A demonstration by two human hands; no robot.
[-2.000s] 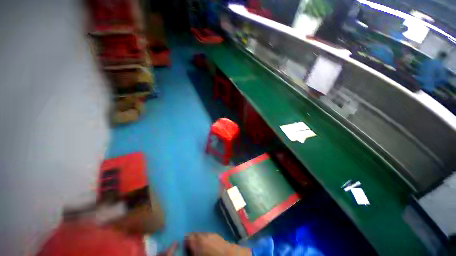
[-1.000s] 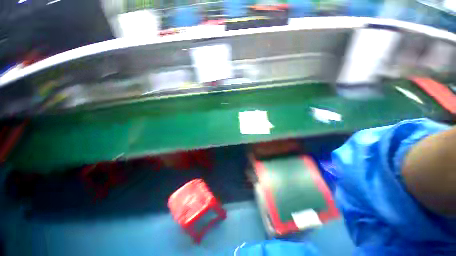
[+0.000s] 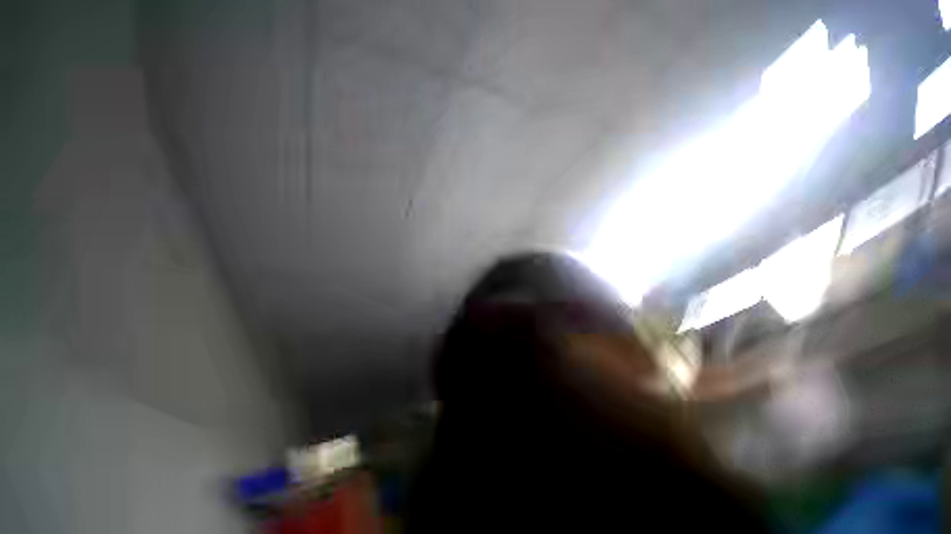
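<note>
The view is strongly blurred and tilted up to a grey ceiling. A large dark shape (image 3: 542, 417) fills the lower middle; it looks like a person's head, close up, but blur hides what it is. A blurred skin-toned patch (image 3: 610, 360) lies on its right side; I cannot tell whether it is a hand. Neither of my hands can be made out, and no worked-on thing shows.
A bright ceiling light (image 3: 709, 177) crosses the upper right, with white panels (image 3: 798, 276) below it. A pale wall (image 3: 94, 313) stands at the left. Red (image 3: 328, 511) and blue (image 3: 261, 483) objects show at the bottom left. Blue cloth-like colour (image 3: 892, 506) is at the bottom right.
The view has swung up from the green bench, red stool and floor to the ceiling. The blue-sleeved arm at the right is no longer clearly seen. A dark shape has come in close.
</note>
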